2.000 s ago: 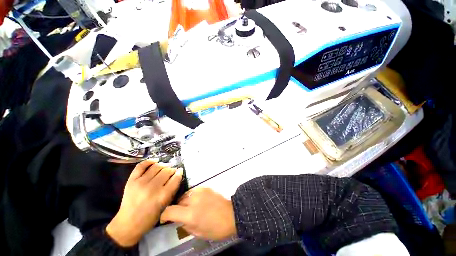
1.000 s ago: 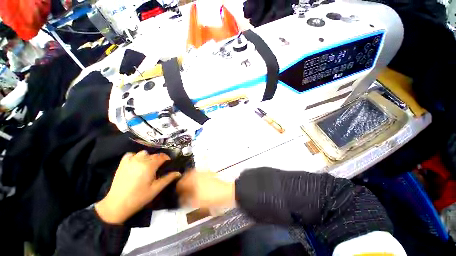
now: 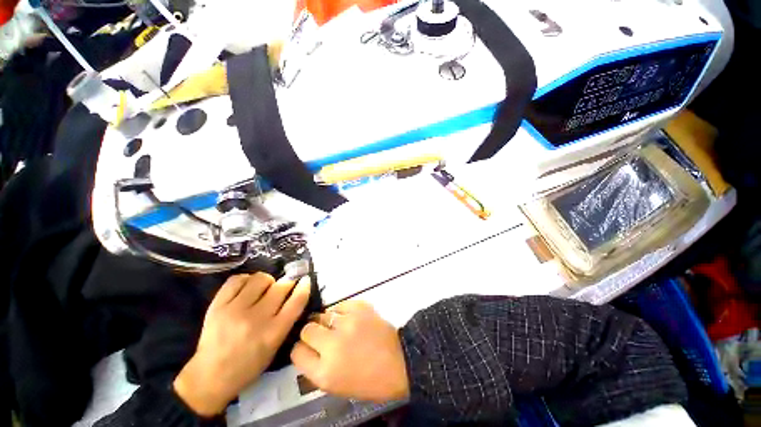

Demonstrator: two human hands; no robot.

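Black cloth point(image 3: 92, 308) lies heaped left of the needle area and over the table edge. The white sewing machine head point(image 3: 384, 100) with a blue stripe stands behind my hands. My left hand point(image 3: 242, 334) presses on the black cloth with its fingertips close to the presser foot area point(image 3: 288, 250). My right hand point(image 3: 355, 350) is beside it, fingers curled and pinching the edge of the black cloth. The part of the cloth between my hands is mostly hidden by my fingers. The needle tip cannot be made out.
Orange-yellow snips point(image 3: 463, 198) lie on the white bed point(image 3: 392, 238). A small screen in a clear case point(image 3: 613, 204) lies at the right, by the control panel point(image 3: 626, 96). Two black straps point(image 3: 263, 125) cross the head. A blue crate point(image 3: 684, 334) is below right.
Since one second ago my left hand has moved in closer to the presser foot, and my right hand, blurred then, is now steady beside it. The camera view is closer to the machine.
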